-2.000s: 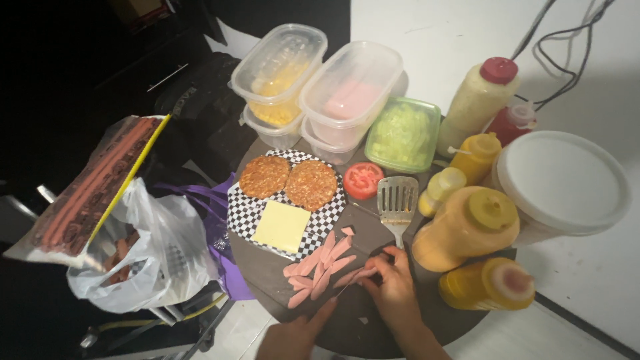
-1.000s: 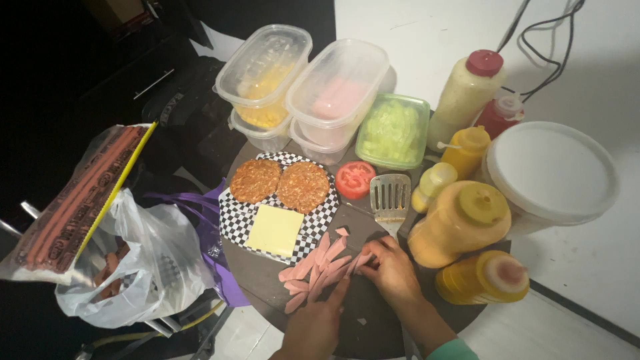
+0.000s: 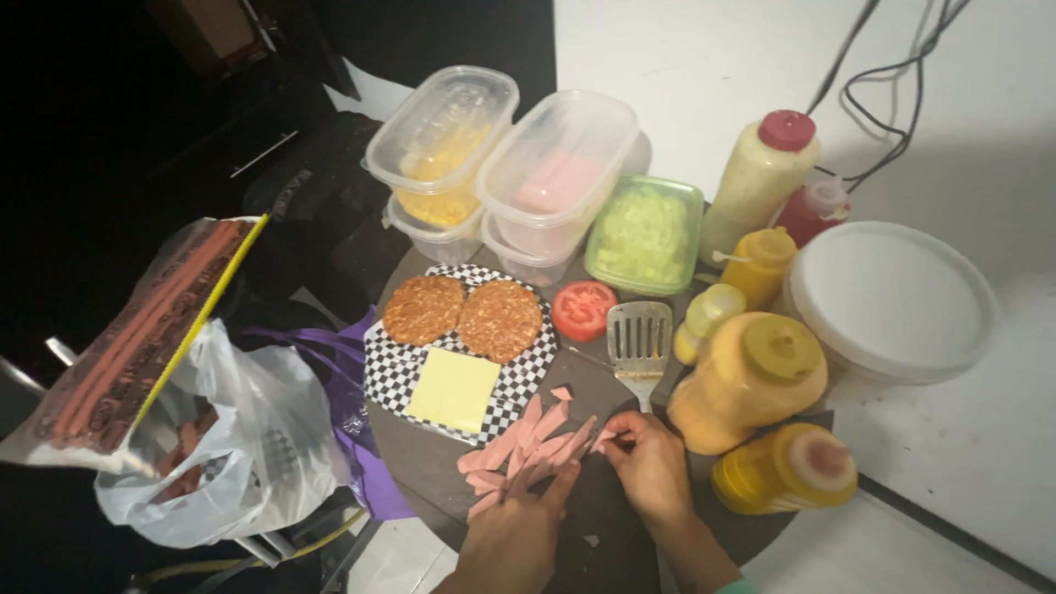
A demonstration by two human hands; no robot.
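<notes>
My left hand (image 3: 521, 528) lies over the near end of a pile of sliced pink sausage (image 3: 528, 450), its index finger touching the slices; whether it grips any is hidden. To the right, my right hand (image 3: 648, 466) pinches a small sausage slice (image 3: 604, 439) between thumb and fingers, beside the spatula's handle. The slotted metal spatula (image 3: 639, 338) rests just beyond that hand. Behind the pile, two raw patties (image 3: 499, 320) and a square yellow cheese slice (image 3: 454, 389) lie on black-and-white checkered paper (image 3: 384, 363). A tomato slice (image 3: 584, 310) sits between the paper and the spatula.
Lidded plastic containers (image 3: 557, 157) and a green container of shredded lettuce (image 3: 645, 235) stand at the back of the round table (image 3: 437, 495). Sauce bottles (image 3: 747, 384) and a white-lidded tub (image 3: 895, 301) line the right. A sausage package (image 3: 157, 338) and plastic bag (image 3: 247, 437) are at left.
My left hand has moved up onto the near edge of the sausage pile. The right hand stays beside the pile's right end.
</notes>
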